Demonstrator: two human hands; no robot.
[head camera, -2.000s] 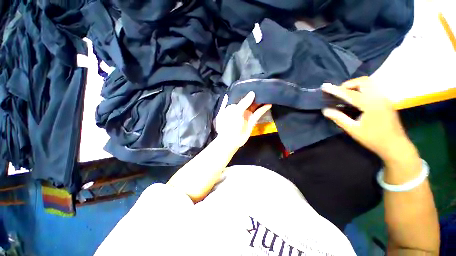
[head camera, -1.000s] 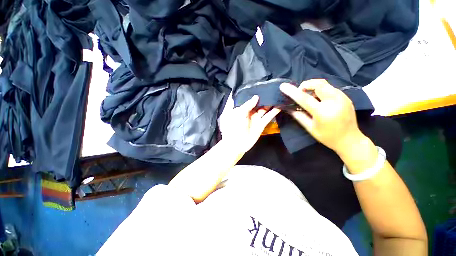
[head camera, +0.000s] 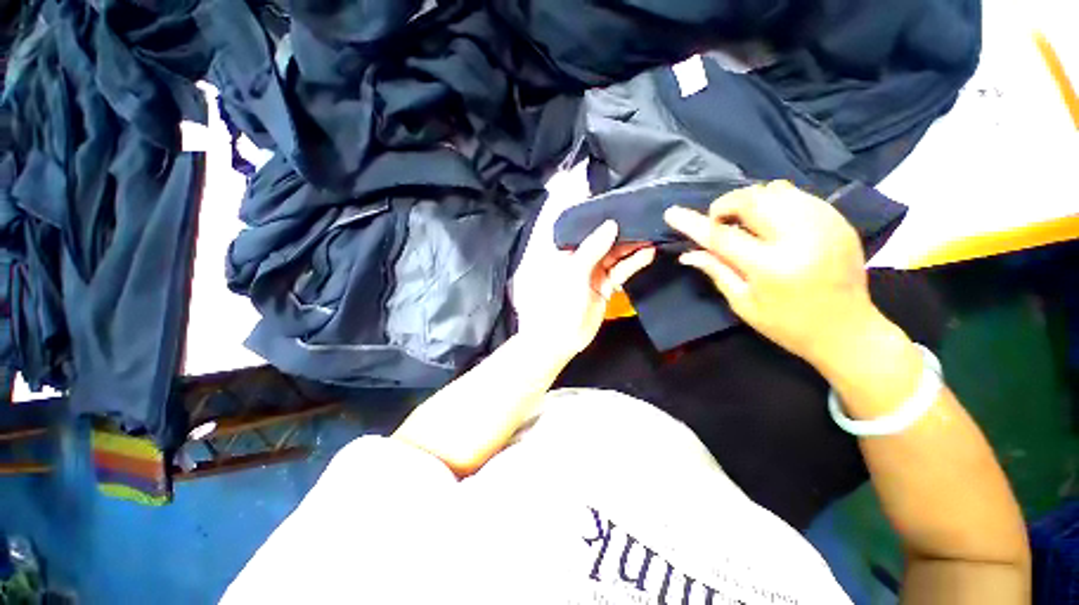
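Dark navy trousers (head camera: 757, 130) lie in front of me at the table's near edge, with a grey pocket lining (head camera: 639, 130) and a small white ticket (head camera: 691, 76) showing. The waistband (head camera: 633, 213) runs across between my hands. My left hand (head camera: 568, 284) grips the waistband's left end, thumb on top. My right hand (head camera: 775, 260) is at the waistband's middle, thumb and finger close on its lower edge. Something dark shows between the right fingers, but I cannot tell whether it is a tool.
Another navy garment with a grey lining (head camera: 447, 284) lies heaped to the left. More navy cloth (head camera: 414, 71) is piled behind. Long legs (head camera: 130, 272) hang over the edge at far left, near a striped band (head camera: 130, 464). Orange tape (head camera: 1006, 240) edges the white table (head camera: 935, 177).
My right hand moved left along the waistband, then slightly back right. The waistband's left end has folded over, and the lining and ticket have shifted right. My left hand stays almost in place.
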